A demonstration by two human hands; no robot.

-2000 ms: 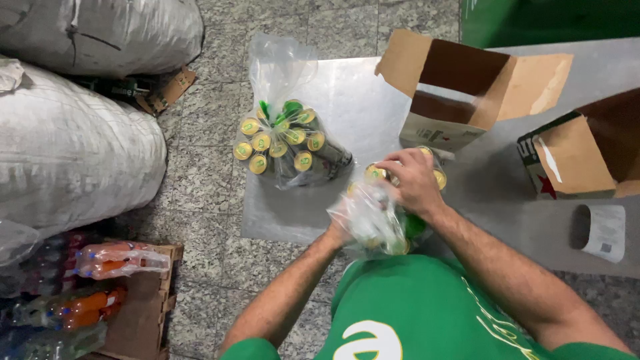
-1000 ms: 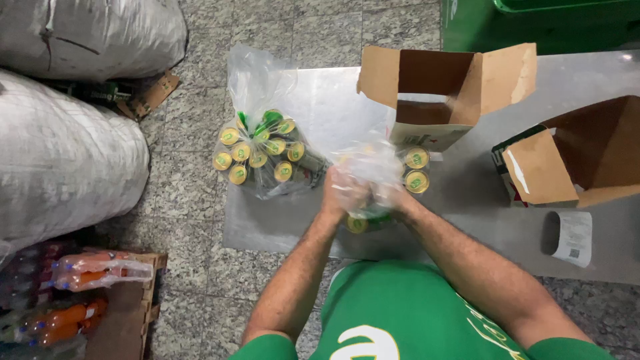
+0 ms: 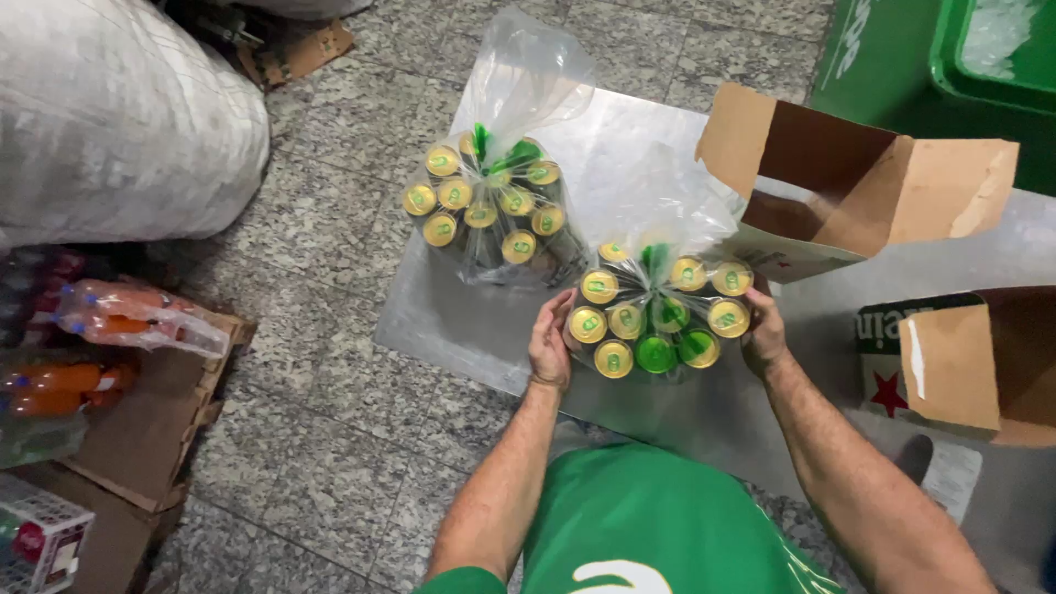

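Observation:
A clear plastic bag of beverage cans point(image 3: 625, 322) with gold tops stands upright on the metal table point(image 3: 487, 330), its gathered neck leaning away from me. My left hand point(image 3: 551, 338) presses against the left side of this bag, and my right hand point(image 3: 764, 328) against its right side, so the cans sit between my palms. Just beyond and to the left stands a second clear bag of similar cans point(image 3: 480, 213), its neck gathered with something green and its loose top sticking up. Neither hand touches that one.
Two open cardboard boxes point(image 3: 833, 219) point(image 3: 949, 363) stand at the right, near a curved pale piece point(image 3: 951, 478). Behind them is a green bin point(image 3: 891, 74). Large white sacks point(image 3: 124, 124) and bottles point(image 3: 124, 313) on a wooden pallet point(image 3: 177, 445) are at the left.
My hands, together at the near bag's plastic a second ago, have parted to its two sides. The neck of that bag now shows gathered over the cans.

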